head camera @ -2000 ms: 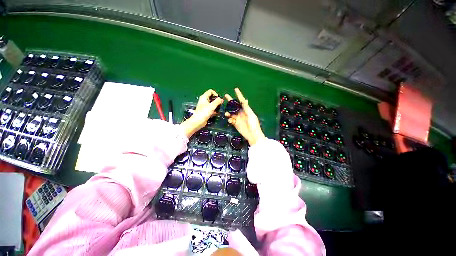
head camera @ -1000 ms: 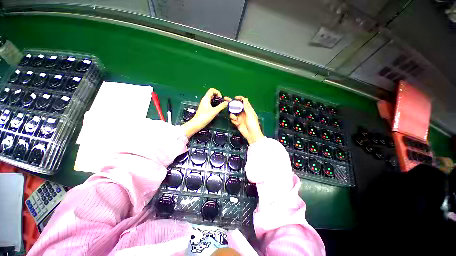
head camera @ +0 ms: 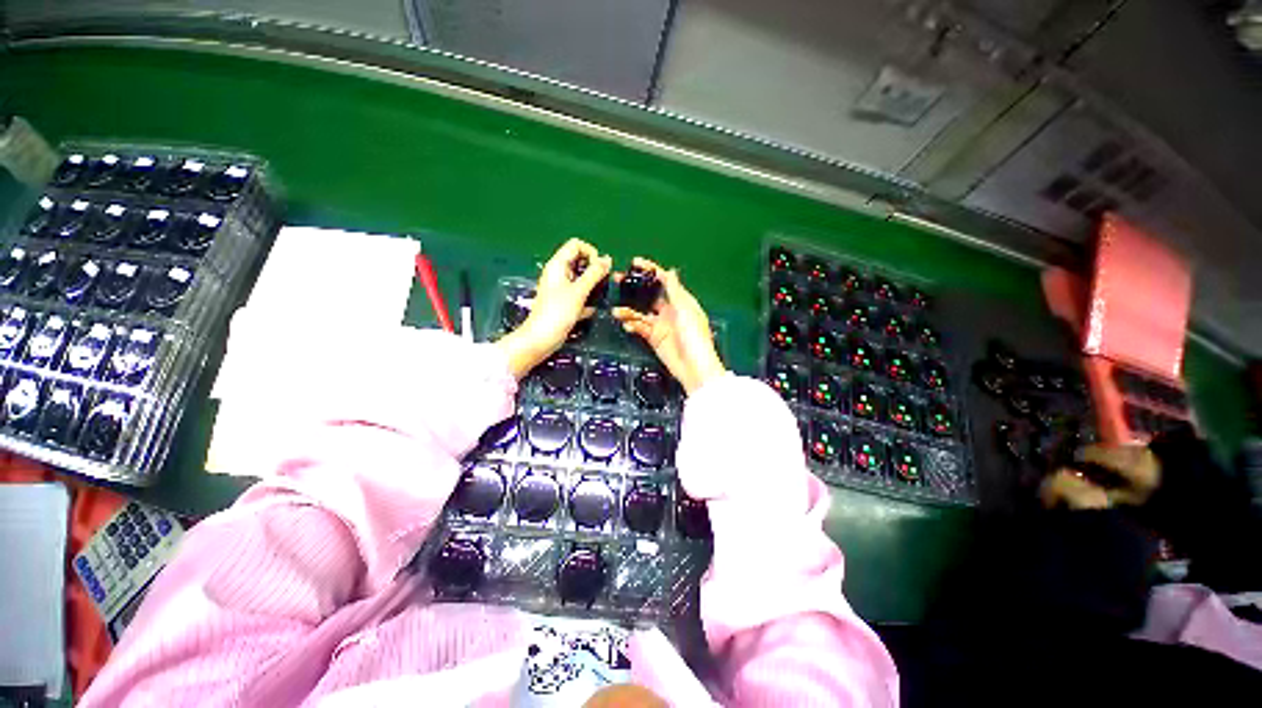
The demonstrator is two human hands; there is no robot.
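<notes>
My left hand point(head camera: 558, 300) holds a dark smartwatch unit point(head camera: 583, 264) above the far end of the front blister tray. My right hand point(head camera: 674, 329) holds another unit point(head camera: 638, 286) close beside it, its face dark. The clear front blister tray point(head camera: 525, 560) lies between my forearms with rows of glossy dark discs. Its nearest row has bare pockets. My sleeves cover part of its sides.
Stacked blister trays point(head camera: 173, 362), white paper sheets point(head camera: 316, 297), a red pen point(head camera: 435, 291), a dark pen point(head camera: 465, 304) and a calculator point(head camera: 125, 556) are left. A tray of lit watches point(head camera: 945, 477), a red-orange box point(head camera: 1138, 297) and a coworker's hand point(head camera: 1103, 476) are right.
The right unit's face has turned from pale and shiny to dark. My hands remain close together. The coworker's hand has come into view at the right, and the red-orange box's lid has shifted slightly.
</notes>
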